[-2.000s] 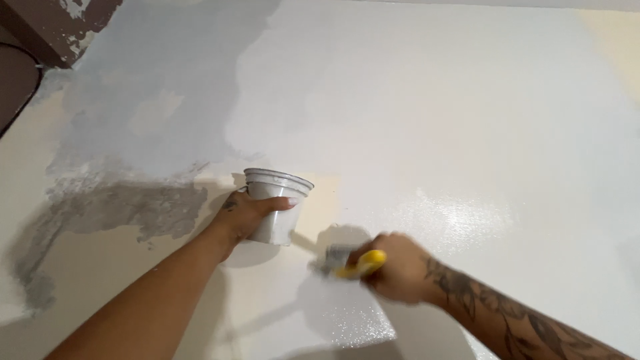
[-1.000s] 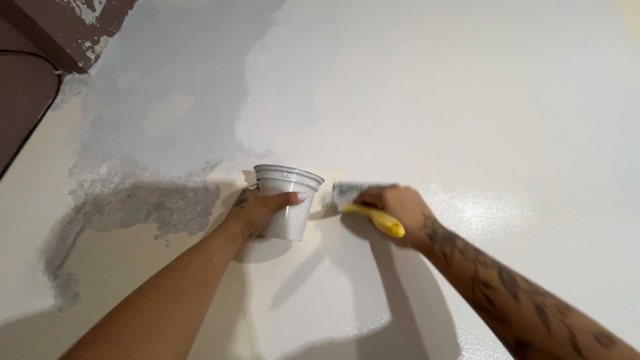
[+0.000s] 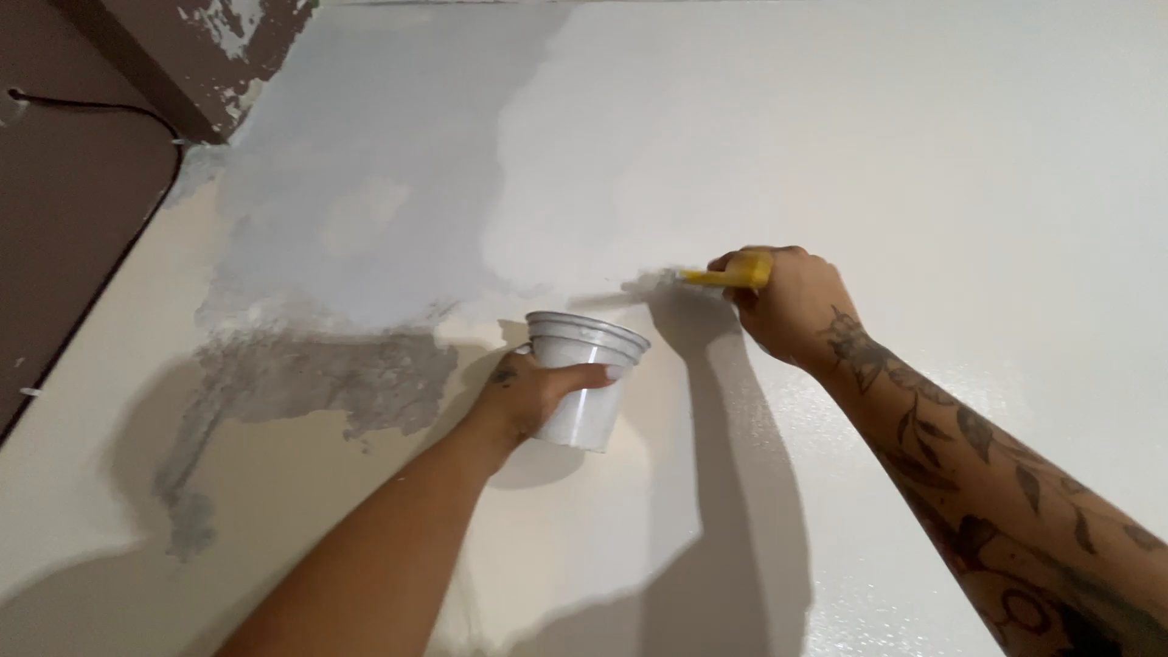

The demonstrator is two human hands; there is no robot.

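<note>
A white plastic cup [image 3: 584, 406] with a ridged rim is gripped by my left hand [image 3: 534, 392], its thumb across the front; the cup's inside is hidden. Up and to the right, my right hand [image 3: 794, 292] is closed around the yellow handle of a paintbrush [image 3: 730, 272]. The brush's blurred bristle end points left against the wall [image 3: 821, 137], just above and right of the cup. Around the brush and above it, the wall has a white coat; wet-looking shine shows below my right hand.
A rough grey patch [image 3: 365, 379] and a smoother grey area lie on the wall's left part, beside cream paint. At the upper left, a brown surface [image 3: 73, 210] with peeling paint meets the wall, and a black cable [image 3: 137, 233] runs along it.
My right hand has moved up with the brush, from beside and below the cup to above its rim level. My left hand still holds the cup.
</note>
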